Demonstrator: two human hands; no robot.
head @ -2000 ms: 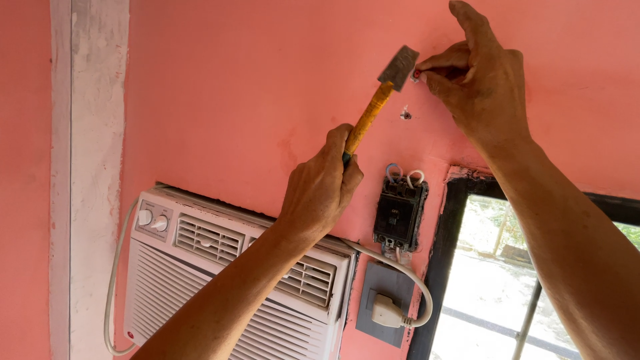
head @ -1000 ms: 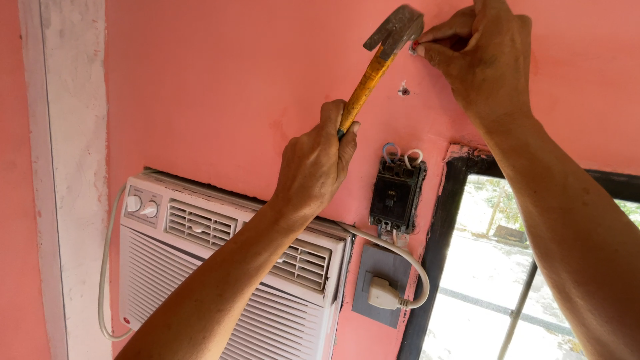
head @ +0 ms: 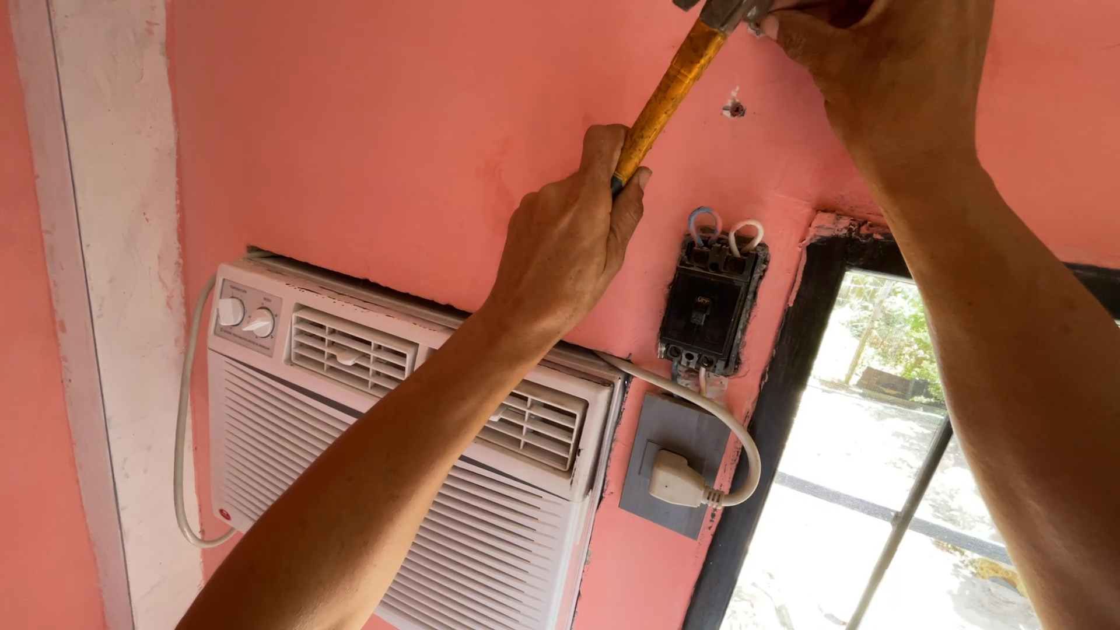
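My left hand grips the lower part of a claw hammer's yellow handle; the steel head is partly cut off by the top edge. Just right of the head, my right hand pinches a small fastener against the pink wall; the fingers mostly hide it, and its exact kind cannot be told. A pale chipped spot shows beside the thumb tip. Below it, the wall has a small chipped hole.
An uncovered black circuit breaker with looped wires sits below the hole. Under it, a plug with a curved cord is in a grey outlet plate. A white window air conditioner is at lower left, a black-framed window at right.
The hammer head has turned between the earlier frames and stays close to the right fingertips. The view has tilted down, so both hands appear higher. Both grips look unchanged.
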